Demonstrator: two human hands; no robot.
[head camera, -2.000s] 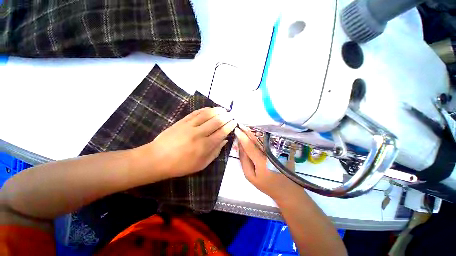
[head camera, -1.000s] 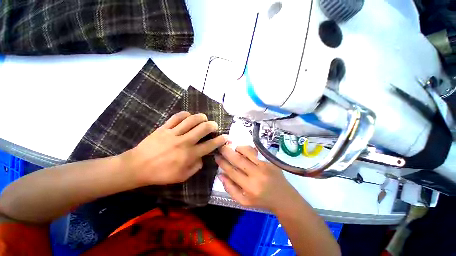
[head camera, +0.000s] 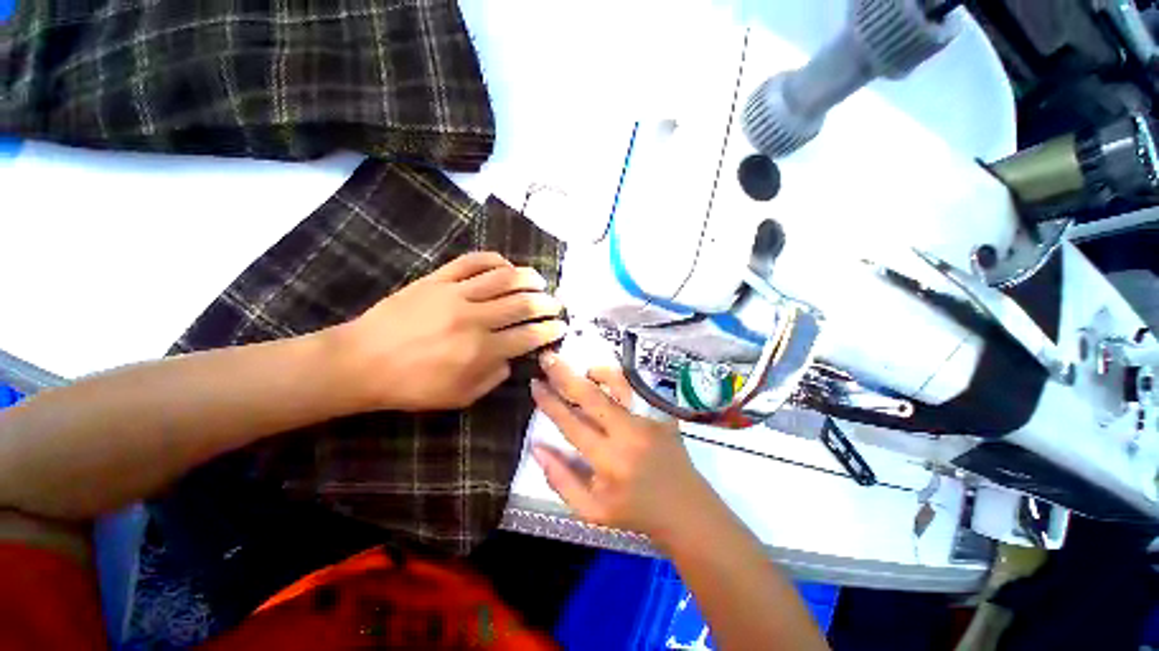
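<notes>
A dark brown plaid fabric piece (head camera: 381, 432) with cream check lines lies on the white sewing table (head camera: 115, 254), its lower part hanging over the front edge. My left hand (head camera: 451, 333) lies flat on the piece, fingers near its right edge. My right hand (head camera: 616, 452) is at the same edge, thumb and fingertips at the cloth just below my left fingertips; the exact grip is hard to see. The white sewing machine head (head camera: 813, 191) is to the right. Its needle area (head camera: 604, 333) is beside my fingertips, partly hidden by the head.
A larger plaid bundle (head camera: 242, 76) lies at the upper left. Scissors with a green handle loop (head camera: 705, 385) lie behind the curved metal bar (head camera: 788, 369). A small black tool (head camera: 848, 452) lies right of them. Blue crates (head camera: 623, 604) are below the table edge.
The view has shifted, so the machine head appears further left. My hands have moved from close by the needle to slightly left of it. The small black tool has come into clear view.
</notes>
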